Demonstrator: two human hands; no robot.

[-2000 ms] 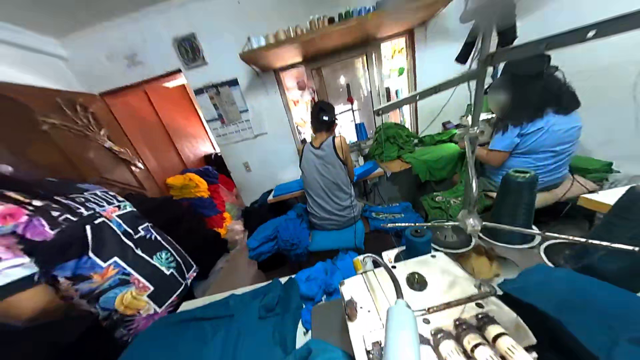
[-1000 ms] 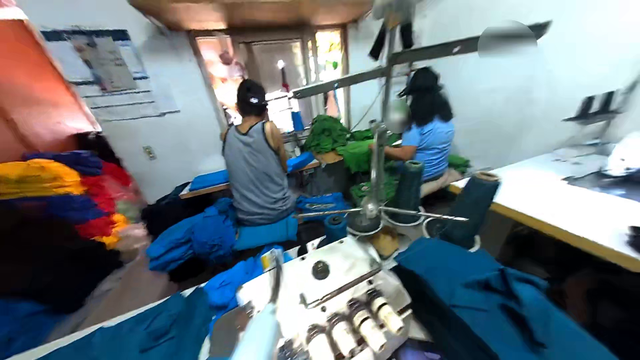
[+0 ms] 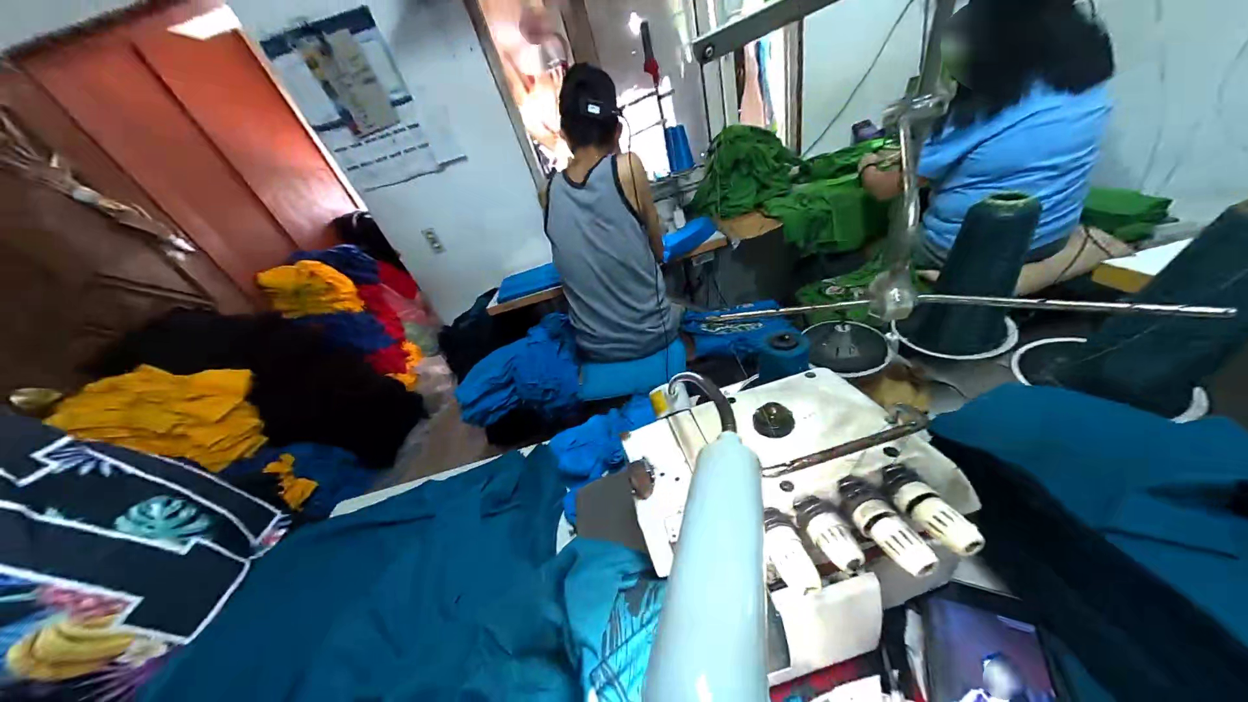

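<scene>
Neither of my hands shows in the view. An overlock sewing machine (image 3: 809, 419) with several cream tension dials stands in front of me. A pale blue tube-shaped lamp or arm (image 3: 710, 575) rises before it, with a bent metal neck. Teal fabric (image 3: 419, 575) lies spread left of the machine, and more teal fabric (image 3: 1121, 468) lies to its right. A printed light blue cloth (image 3: 614, 604) is bunched below the machine's left side. A phone or small screen (image 3: 985, 648) rests at the lower right of the machine.
Large dark green thread cones (image 3: 985, 273) stand behind the machine under a metal thread stand (image 3: 902, 195). Two people sit beyond, one in a grey tank top (image 3: 609, 263), one in a blue shirt (image 3: 1024, 166). A person's floral black garment (image 3: 127, 556) is at left, near yellow cloth piles (image 3: 166, 409).
The view swings right, then back left. The person in the floral black garment, out of view one second ago, shows again at the left edge.
</scene>
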